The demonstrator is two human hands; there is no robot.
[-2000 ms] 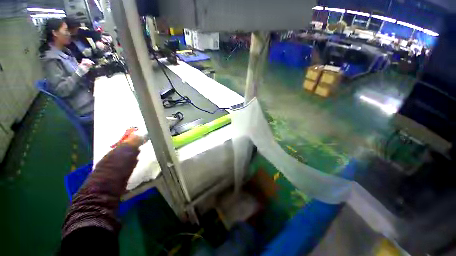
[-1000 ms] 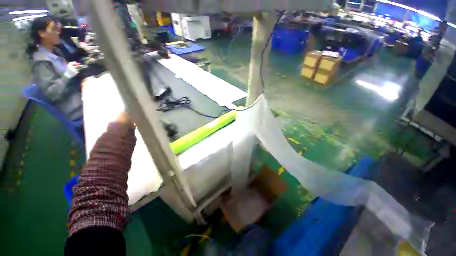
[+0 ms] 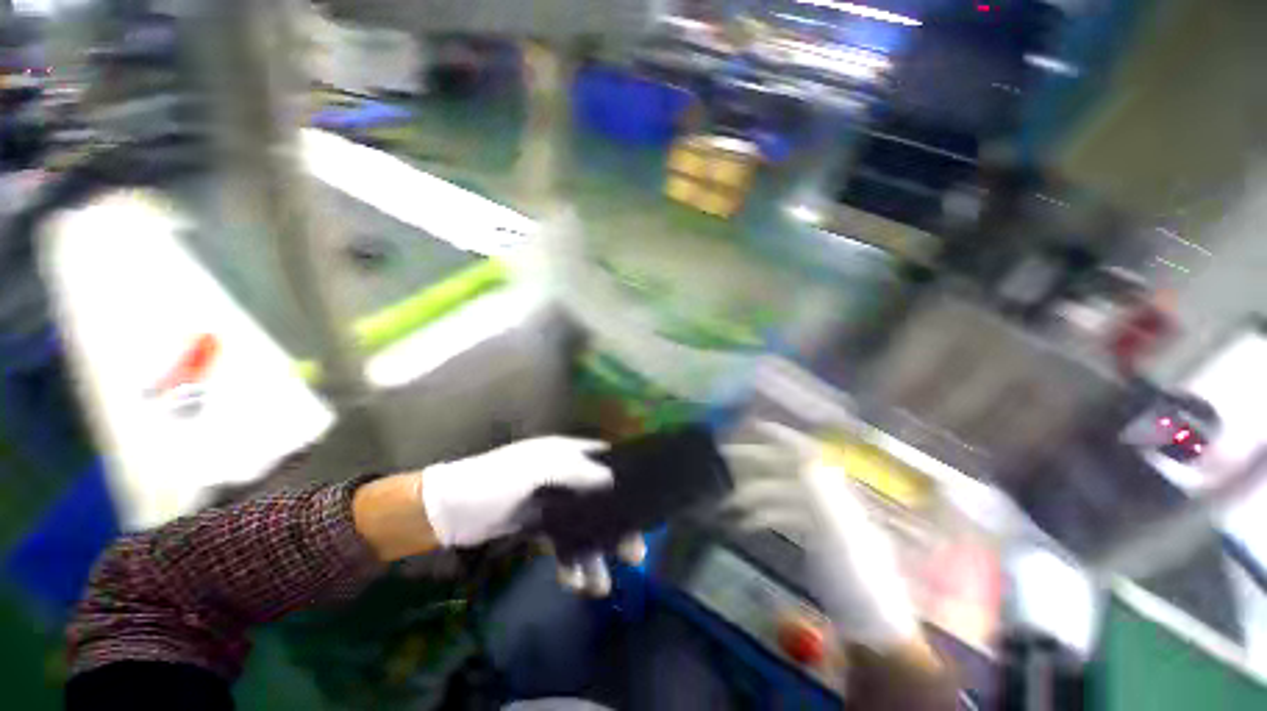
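My left hand (image 3: 521, 493), in a white glove, holds a black power adapter (image 3: 646, 483) in front of the press base. My right hand (image 3: 820, 521), also gloved and strongly blurred, is at the adapter's right end; whether its fingers grip it cannot be told. A pale film strip (image 3: 653, 347) runs behind the hands towards the machine. The red emergency stop (image 3: 802, 638) shows below my right hand.
An orange-red tool (image 3: 192, 364) lies on the white work surface (image 3: 118, 278) at left. A grey post (image 3: 299, 264) and a green tube-like edge (image 3: 431, 303) stand beyond my left arm. Cardboard boxes (image 3: 710, 175) are behind. A green belt (image 3: 1167, 653) is at lower right.
The view has swung right, towards the press. My left hand has come back from the white surface and now holds the black adapter. My right hand has come into view.
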